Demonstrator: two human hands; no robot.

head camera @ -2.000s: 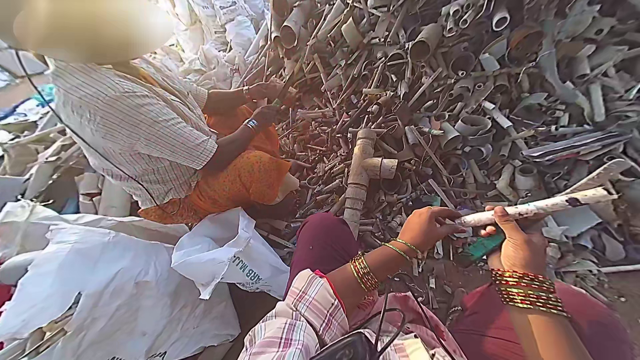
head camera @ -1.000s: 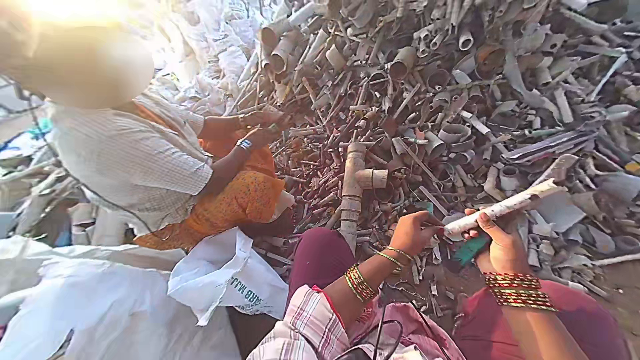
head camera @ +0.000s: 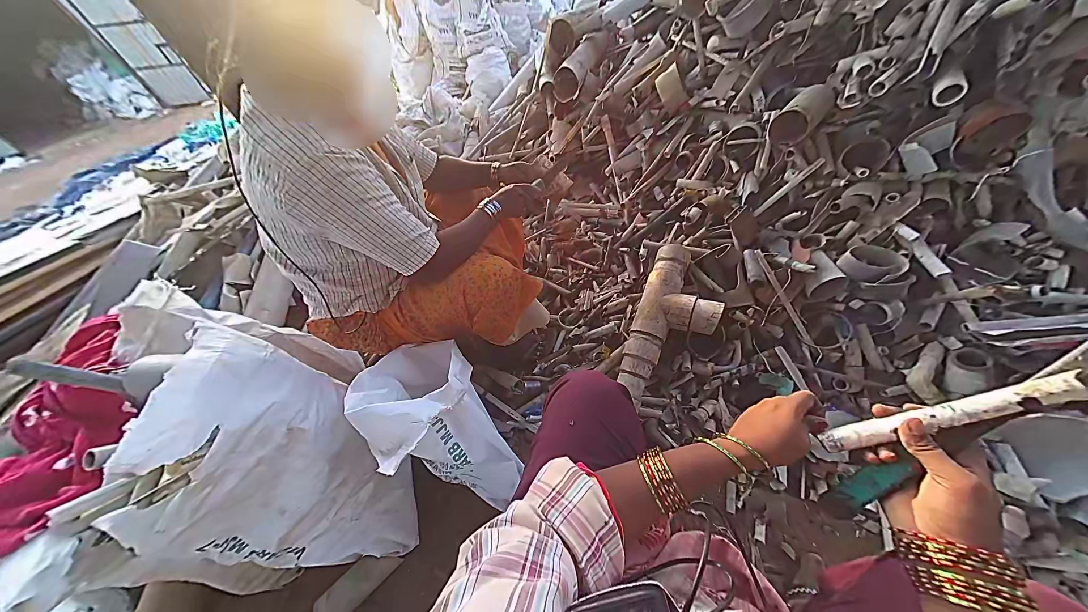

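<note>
A whitish, stained length of plastic pipe (head camera: pixel 943 416) with a broken far end lies across my right hand (head camera: pixel 943 484), its thumb and fingers closed around it. My left hand (head camera: pixel 778 429) is curled at the pipe's near end, fingertips beside the rim; whether it pinches anything is unclear. Below the pipe, a green object (head camera: pixel 871 486) sits against my right fingers, partly hidden. Ahead of my knee, a T-shaped pipe fitting (head camera: pixel 654 319) stands out on the scrap. Bangles circle both my wrists.
A heap of scrap pipe pieces (head camera: pixel 867 263) fills the front and right. At left sits a co-worker (head camera: pixel 340 212), hands at the heap's edge. White sacks (head camera: pixel 280 442) lie at lower left near red cloth (head camera: pixel 64 433); more sacks (head camera: pixel 459 51) stand behind.
The view has swung left. My right hand still holds the pipe, with my left hand near its end. The co-worker remains seated beside the heap.
</note>
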